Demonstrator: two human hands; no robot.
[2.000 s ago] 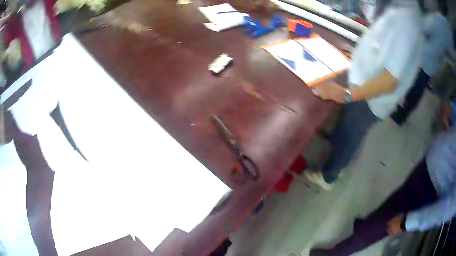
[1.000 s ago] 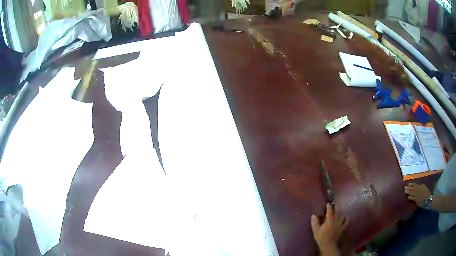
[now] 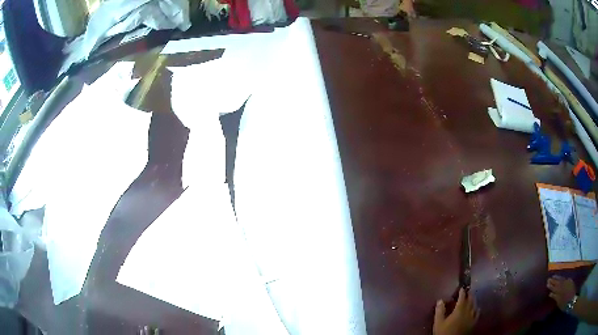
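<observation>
The large white sheet (image 3: pixel 295 163) lies on the dark red-brown table, with a narrow dark gap at its left part and a thin curved line running down from it. A separate white panel (image 3: pixel 98 150) lies at the left. The shears (image 3: pixel 466 258) lie at lower right, blades pointing away from me. My right hand (image 3: pixel 457 315) is at their near end, thumb and fingers apart. It hides the handles, so its grip is unclear. Only small fingertips of my left hand (image 3: pixel 149 331) show at the bottom edge, left of centre; the rest is cut off.
A crumpled pale scrap (image 3: pixel 477 180) lies beyond the shears. A notepad (image 3: pixel 513 105), a blue item (image 3: pixel 547 149) and an orange-edged folder (image 3: pixel 562 226) are at right. A bystander's hand (image 3: pixel 562 292) rests below the folder. Long rolls (image 3: pixel 554 72) line the far right; clear plastic (image 3: pixel 16 245) is at left.
The view has turned left since two seconds ago. My right hand has come in at the shears, and my left fingertips now show at the bottom. The thin line on the sheet now shows.
</observation>
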